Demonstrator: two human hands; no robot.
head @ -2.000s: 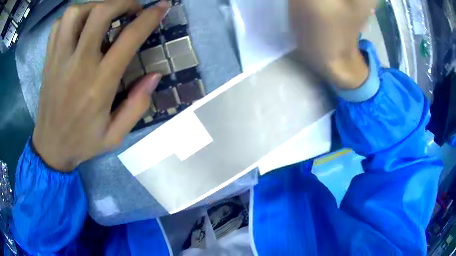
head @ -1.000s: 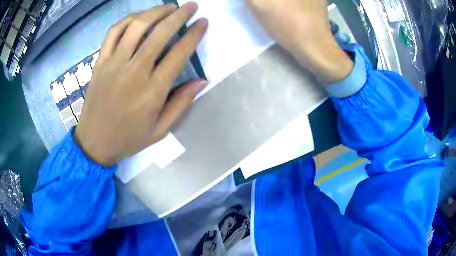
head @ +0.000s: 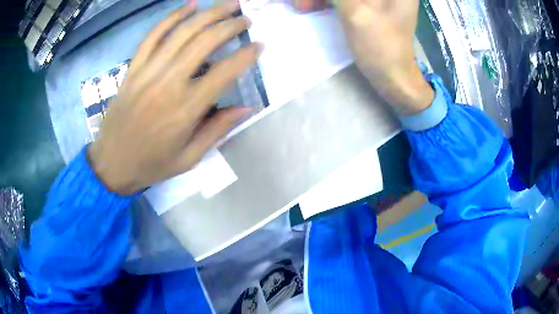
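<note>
A dark circuit board panel with silver rectangles lies on the grey-blue pad, mostly hidden under my left hand. My left hand is spread over it with fingers apart and holds nothing visible. A long grey adhesive sheet with white edges lies slantwise in front, with a bare white patch at its left end. White paper lies under it. My right hand is over the sheet's right end, its fingers cut off or hidden at the top edge; what it holds cannot be seen.
More panels stand at the upper left. Shiny clear plastic lies along the bench at the right, and more crinkled plastic shows at the left edge. Green mat shows beside the sheet.
My left hand has moved right from its earlier place on the panel. The panel and pad have shifted in view, and the right hand has moved a little left.
</note>
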